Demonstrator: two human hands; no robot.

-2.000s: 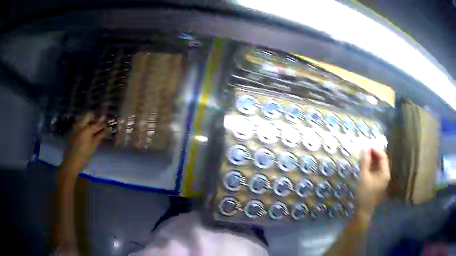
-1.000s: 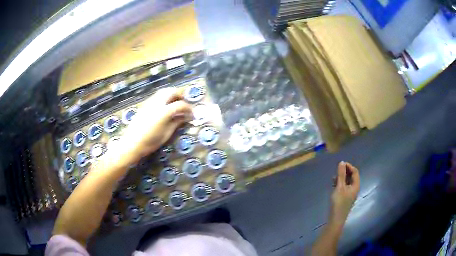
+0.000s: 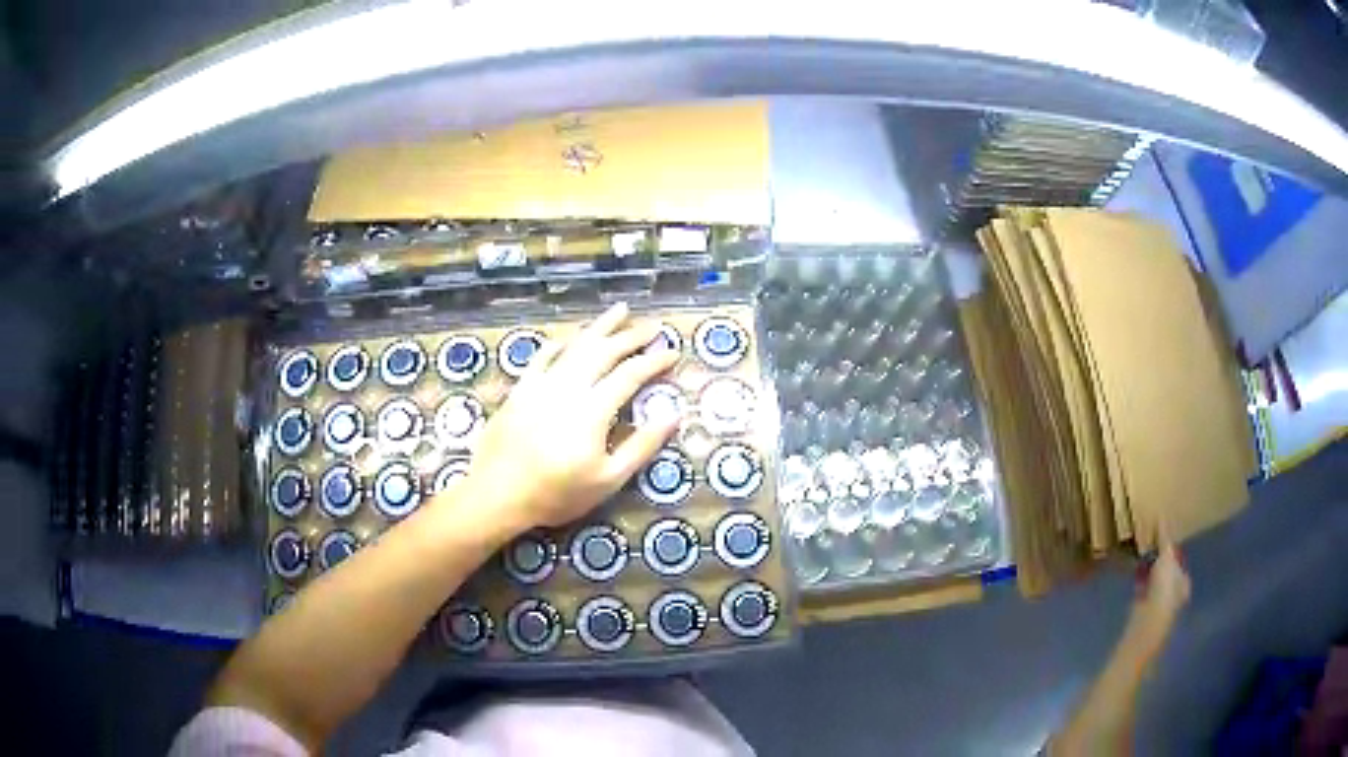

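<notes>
The blister tray lies in front of me, with rows of round components in its pockets and brown showing through. My left hand lies over its upper middle, palm down with fingers spread, hiding several pockets; nothing shows held in it. At the right, a stack of cardboard sheets leans together. My right hand pinches the lower corner of the front cardboard sheet between its fingertips.
Empty blister trays lie between the filled tray and the cardboard. The dark-rowed source tray is at the left. Stacked trays with a cardboard sheet on top stand behind. A bright tube light crosses above.
The view has swung from the source tray to the cardboard side. My left hand has moved onto the blister tray and its fingers have spread. My right hand has reached the cardboard and taken hold of it.
</notes>
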